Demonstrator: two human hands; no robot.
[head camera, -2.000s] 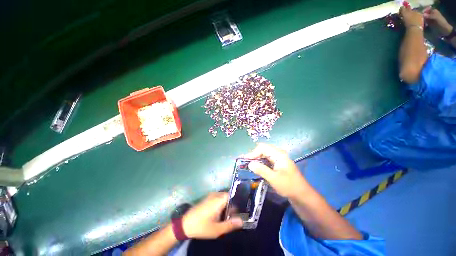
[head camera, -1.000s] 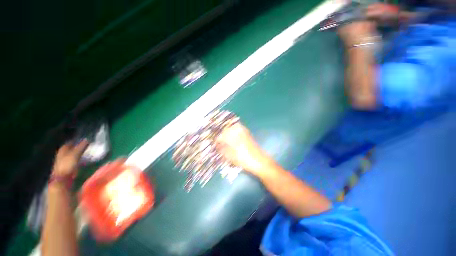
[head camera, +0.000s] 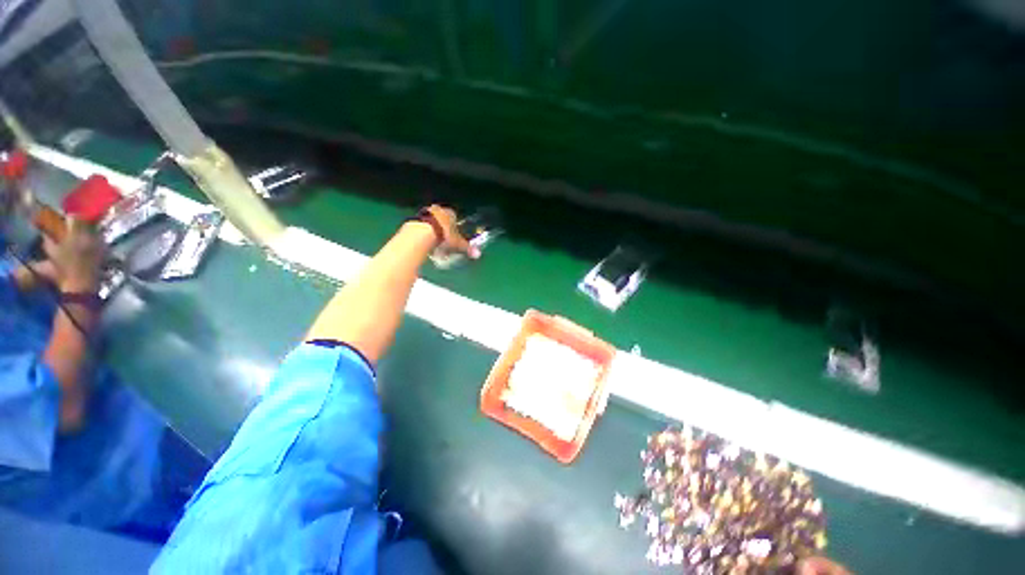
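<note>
My left hand (head camera: 447, 234) reaches over the green conveyor, its fingers around a small phone body (head camera: 486, 238) that lies low on the belt; the hand partly hides it. Of my right hand (head camera: 826, 567) only a fingertip shows at the bottom edge, by the pile of tiny glinting components (head camera: 731, 505); its grip is hidden. The orange-red bin (head camera: 495, 395) holds whitish pieces (head camera: 551, 385) and stands on the bench against the white rail, left of the pile.
More phone bodies lie on the belt (head camera: 719, 337): one behind the bin (head camera: 615, 277), one at right (head camera: 854, 362), one at left (head camera: 277, 181). The white rail (head camera: 809, 444) separates bench and belt. At far left, another worker's hand (head camera: 76, 256) is near a red box (head camera: 92, 199) and several phone bodies.
The view has swung left. Two seconds ago both hands held a phone body near the lap. My left hand is now out on the belt; my right hand has gone to the pile.
</note>
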